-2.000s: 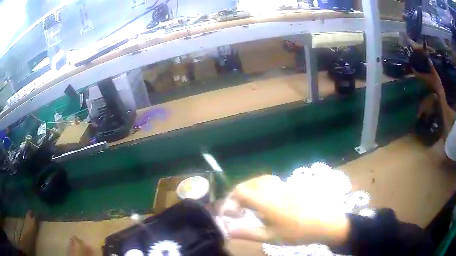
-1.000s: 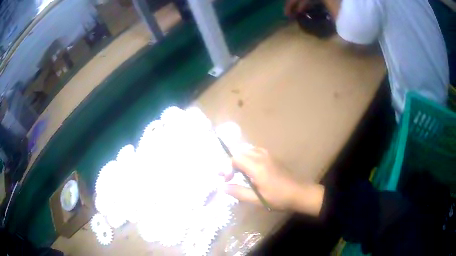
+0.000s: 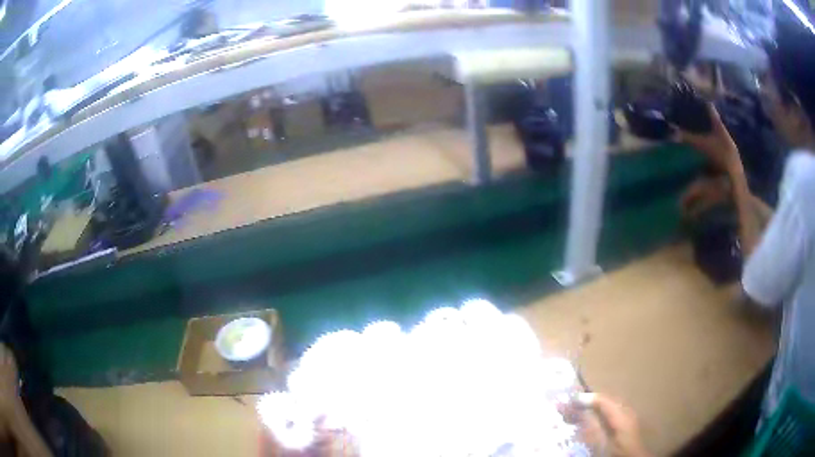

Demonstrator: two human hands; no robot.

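White plastic gears (image 3: 429, 384) lie in a glaring pile on the bench, most running together into one white blob. My right hand (image 3: 615, 423) is at the pile's right edge, cut off below, closed on a thin dark brush (image 3: 583, 382) that points up. Whether it also holds a gear is lost in the glare. A blurred skin-toned patch, seemingly my left hand (image 3: 275, 441), shows at the pile's lower left, mostly hidden; its grip cannot be made out. A white grease bowl (image 3: 243, 340) stands in an open brown carton (image 3: 198, 382) left of the gears.
A green conveyor belt (image 3: 357, 290) runs behind the tan bench (image 3: 666, 335), with a white post (image 3: 585, 152) beyond. A person in a white sleeve (image 3: 779, 259) handles a black unit (image 3: 718, 245) at right. A green crate (image 3: 791, 433) is lower right. Another person's hand (image 3: 9, 384) shows far left.
The view has swung back left and up from the gear pile. My right hand now sits lower, by the pile's right edge. The black housing seen two seconds ago is out of view.
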